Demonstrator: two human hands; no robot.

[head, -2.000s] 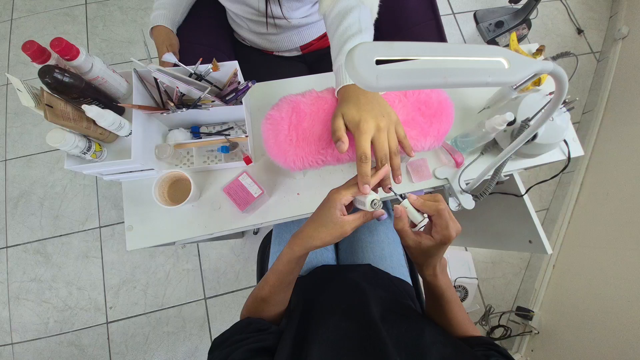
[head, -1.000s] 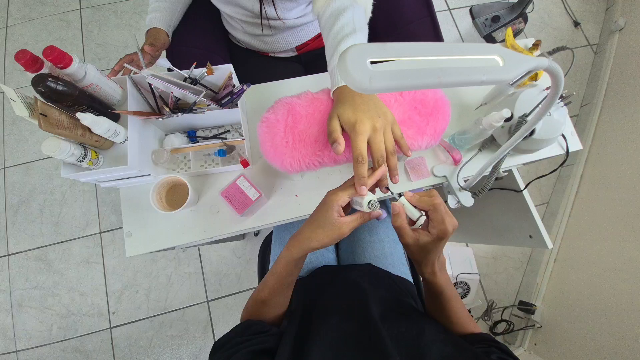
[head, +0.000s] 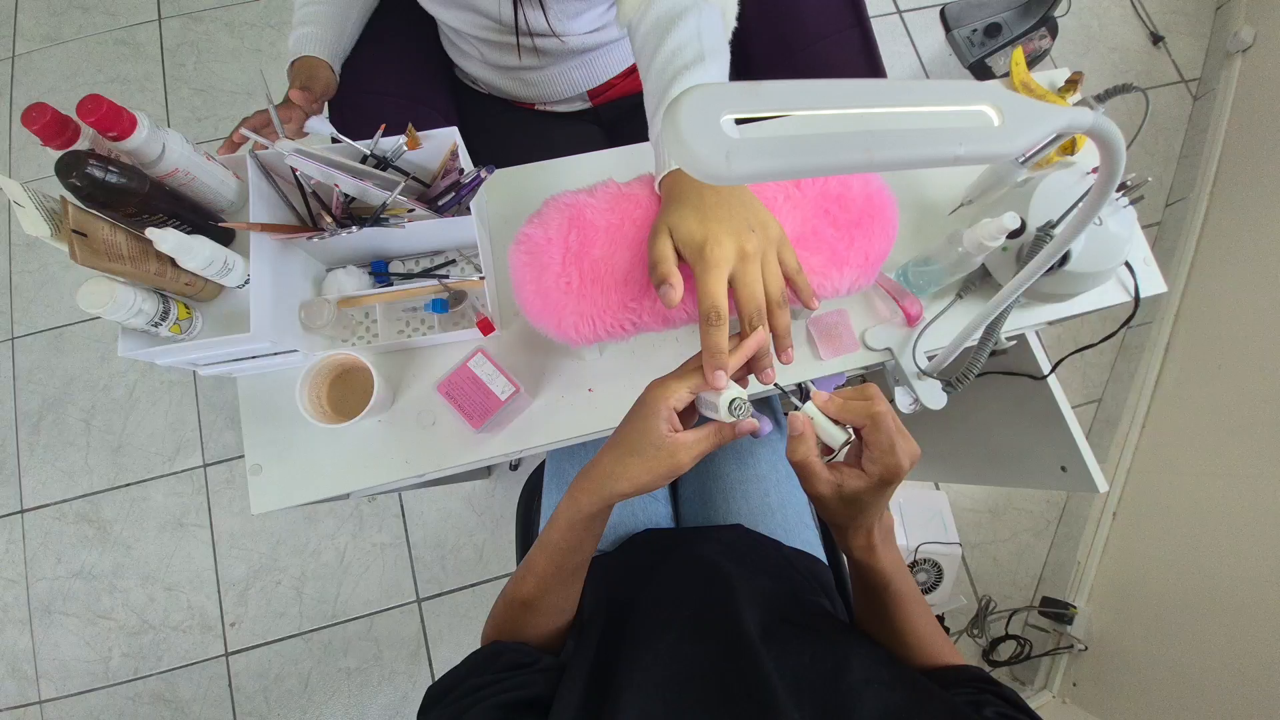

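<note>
My left hand (head: 655, 435) is closed around a small white nail polish bottle (head: 722, 402), its open neck facing me, with fingers touching the other person's fingers. My right hand (head: 858, 455) grips the white cap (head: 825, 424) of the polish brush; the dark brush tip (head: 785, 394) points toward a fingertip of the other person's hand (head: 738, 265). That hand lies palm down over a pink fluffy hand rest (head: 590, 260), its fingers reaching past the rest toward me.
A white lamp (head: 850, 130) arches over the table (head: 420, 442). At left stand a white organizer (head: 275, 300) with brushes, several bottles, a cup (head: 342, 390) and a pink box (head: 480, 388). A pink buffer block (head: 832, 333) and a spray bottle (head: 960, 255) are at right.
The other person's free hand has moved from the brushes to the organizer's back left side. Both my hands stay nearly in place, still holding the bottle and the brush cap.
</note>
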